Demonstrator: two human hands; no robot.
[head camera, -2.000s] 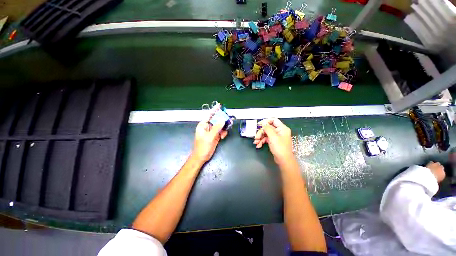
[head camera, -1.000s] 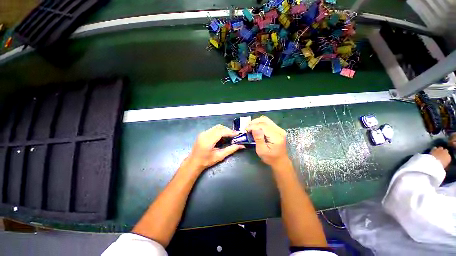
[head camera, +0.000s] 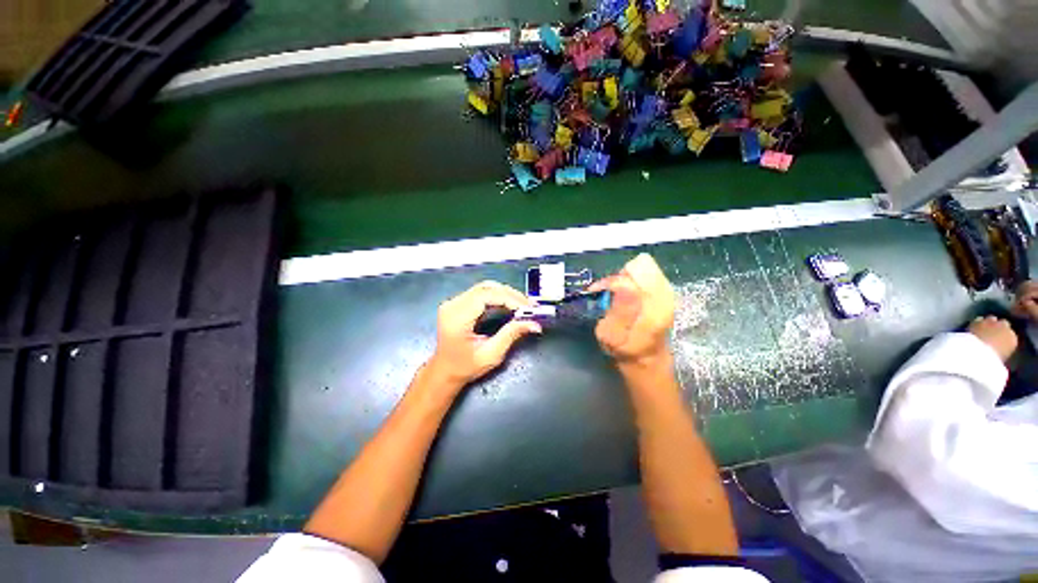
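Observation:
My left hand (head camera: 483, 333) pinches a small dark watch-like unit (head camera: 541, 311) with a pale edge between thumb and fingers, just above the green bench. My right hand (head camera: 637, 310) is at the unit's right side, its fingers closed on a teal-blue binder clip (head camera: 601, 302), mostly hidden by the fingers. Whether the clip touches the unit is too small to tell. Just beyond the hands another binder clip (head camera: 546, 281) with a pale, shiny face lies on the bench, its wire handles pointing right.
A large multicoloured binder clip pile (head camera: 637, 97) lies beyond the pale rail (head camera: 421, 257). A black divided foam tray (head camera: 139, 330) is at left, another (head camera: 125, 51) farther back. Several small square units (head camera: 848, 298) lie right, near dark banded bundles (head camera: 968, 245) and a neighbour's white sleeve (head camera: 939, 399).
The unit has come down from the raised left hand to between both hands. Since one second ago my right hand has moved slightly right, showing the teal-blue clip. The view has shifted a little.

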